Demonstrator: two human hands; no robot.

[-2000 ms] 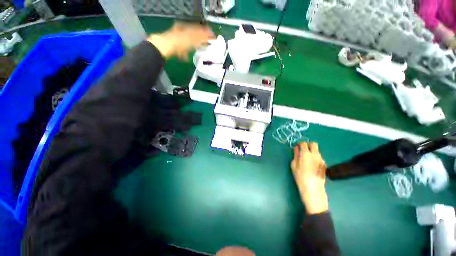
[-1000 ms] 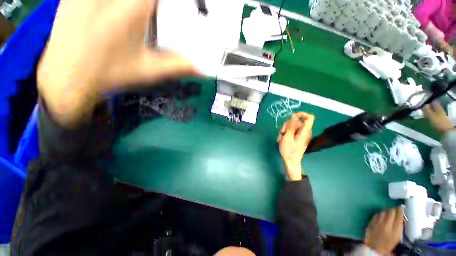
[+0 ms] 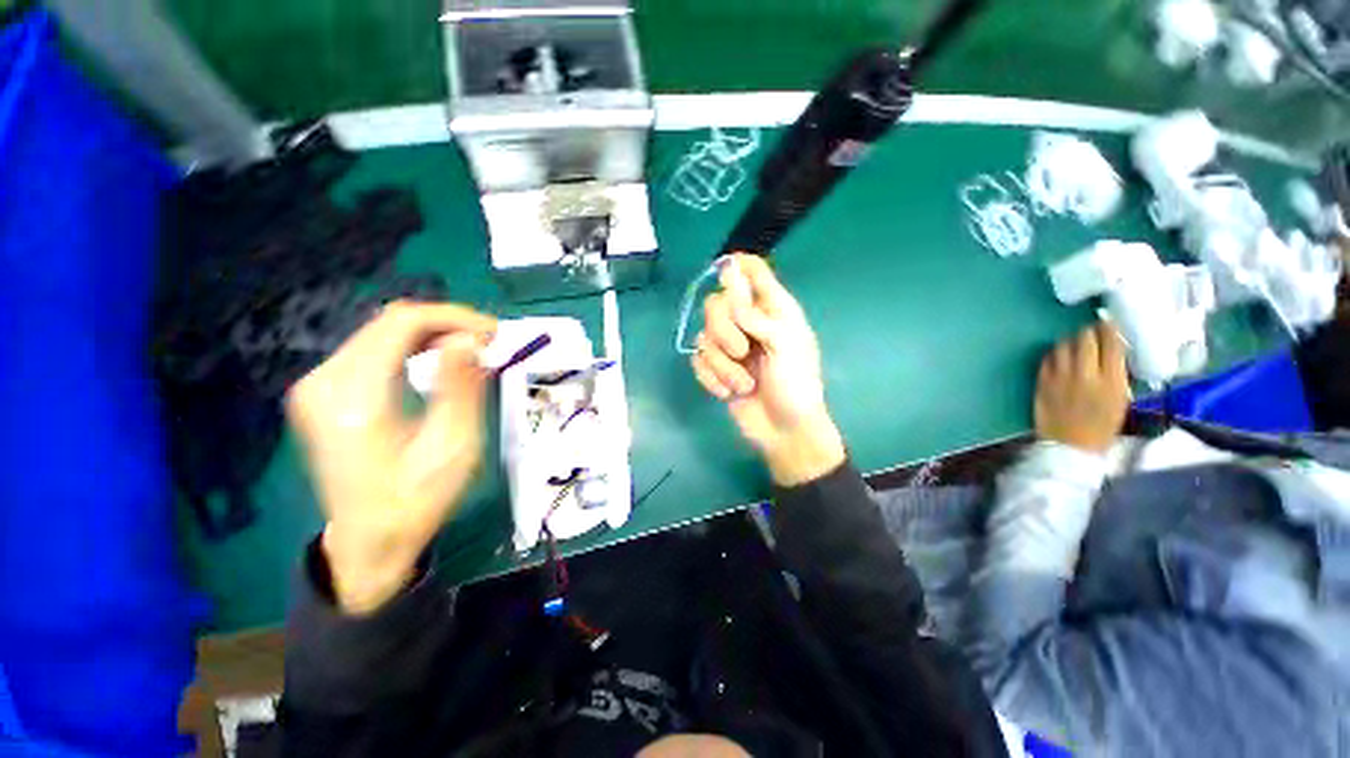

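An open white camera housing (image 3: pixel 570 430) lies on the green bench in front of me, with dark and coloured wire leads trailing over the bench's near edge. My left hand (image 3: pixel 397 444) is blurred at its upper left, fingers curled beside a small white part and a dark lead; its grip is unclear. My right hand (image 3: pixel 763 356) is to the right of the housing and pinches a thin white loop (image 3: pixel 686 314). The black electric screwdriver (image 3: pixel 822 148) hangs above the right hand, its lower end close to the fingertips.
The screw feeder (image 3: pixel 548 133) stands behind the housing. Black plates (image 3: pixel 281 282) lie piled left, beside a blue bin (image 3: pixel 82 400). White loop tangles (image 3: pixel 717 166) lie behind the right hand and further right (image 3: pixel 1069 178). A neighbour's hand (image 3: pixel 1082 388) and white housings (image 3: pixel 1147 304) are at right.
My left hand has come back from the conveyor side, and the white housing now lies on the bench before me. My right hand now holds a thin white loop. The view has shifted.
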